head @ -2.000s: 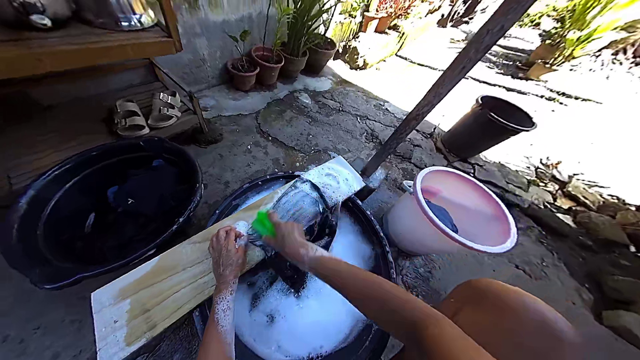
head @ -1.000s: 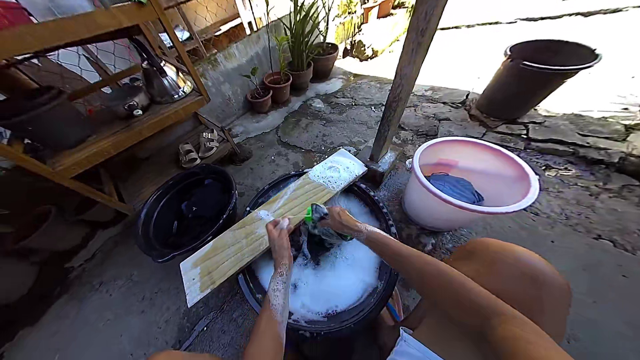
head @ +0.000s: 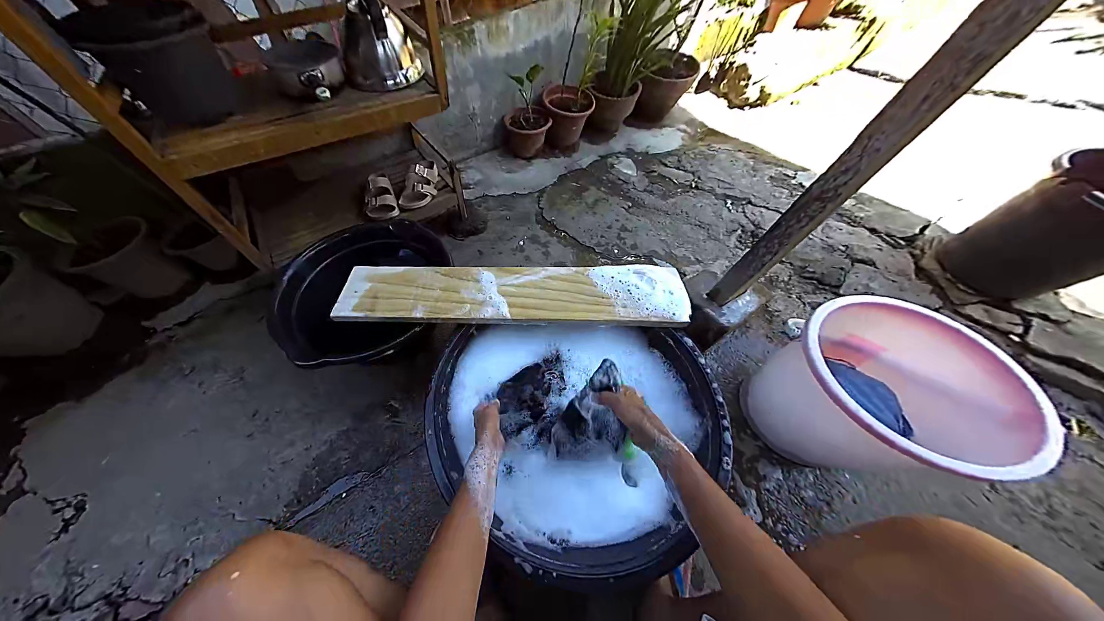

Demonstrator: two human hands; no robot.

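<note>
A round black basin (head: 578,556) full of white suds stands between my knees. Dark wet cloth (head: 595,418) lies in the foam, partly lifted. My right hand (head: 636,416) grips the cloth at its right side; a green object (head: 628,450) shows just below that hand, mostly hidden. My left hand (head: 488,424) is at the cloth's left edge, fingers partly hidden, so its hold is unclear. Across the basin's far rim lies a wooden board (head: 535,293) with foam on its right end and middle.
Behind the board at left is a second black basin (head: 297,332). A pink-and-white tub (head: 798,397) holding blue cloth (head: 871,397) stands right. A slanted wooden post (head: 862,164), dark bucket (head: 1026,233), sandals (head: 401,191), potted plants (head: 565,116) and a wooden shelf (head: 302,134) stand beyond.
Both hands have come off the board and down into the suds, with dark cloth now between them. The board, slanted before, now lies nearly level across the far rim.
</note>
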